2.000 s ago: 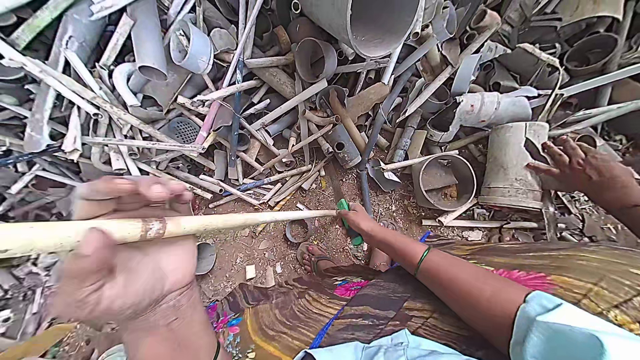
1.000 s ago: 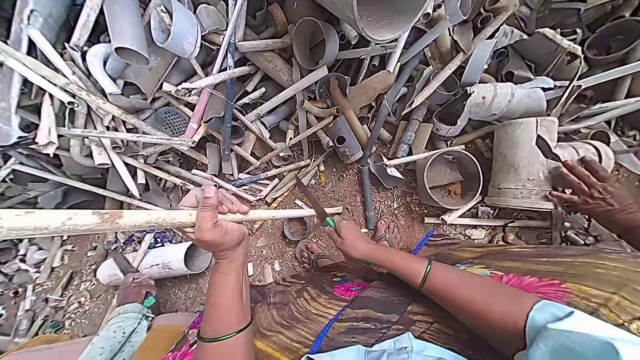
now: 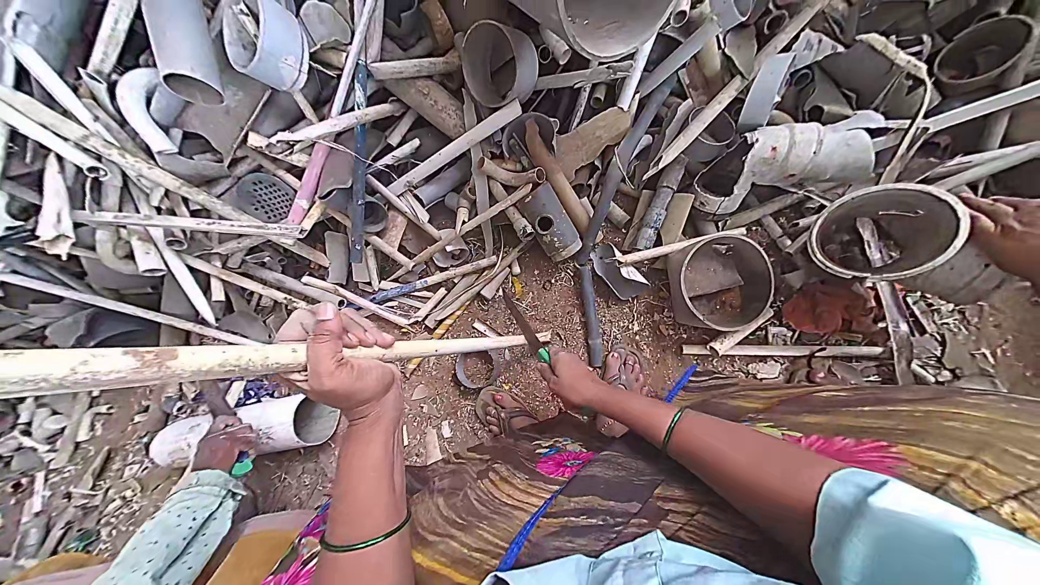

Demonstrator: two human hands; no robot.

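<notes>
My left hand (image 3: 345, 361) is closed around a long pale plastic pipe (image 3: 162, 363), thumb on top. The pipe runs in from the left edge and its thinner end reaches the middle of the view. Just beyond that end, my right hand (image 3: 573, 382) grips the green handle (image 3: 543, 354) of a knife. Its dark blade (image 3: 521, 319) points up and to the left, close to the pipe's tip; whether they touch I cannot tell. A short pipe ring (image 3: 478, 368) lies on the soil below the pipe.
Scrap pipes and fittings are heaped across the top. A wide pipe piece (image 3: 725, 282) lies right of centre. At the right, another person's hand (image 3: 1007, 236) is on a large pipe (image 3: 959, 272). At lower left, a co-worker's hand (image 3: 223, 443) is at a white pipe (image 3: 280, 422). My sandalled feet are below.
My left hand, open beside the pipe two seconds ago, has closed around it. The large pipe at the right has tilted, its round mouth now facing up, with the other person's hand on it.
</notes>
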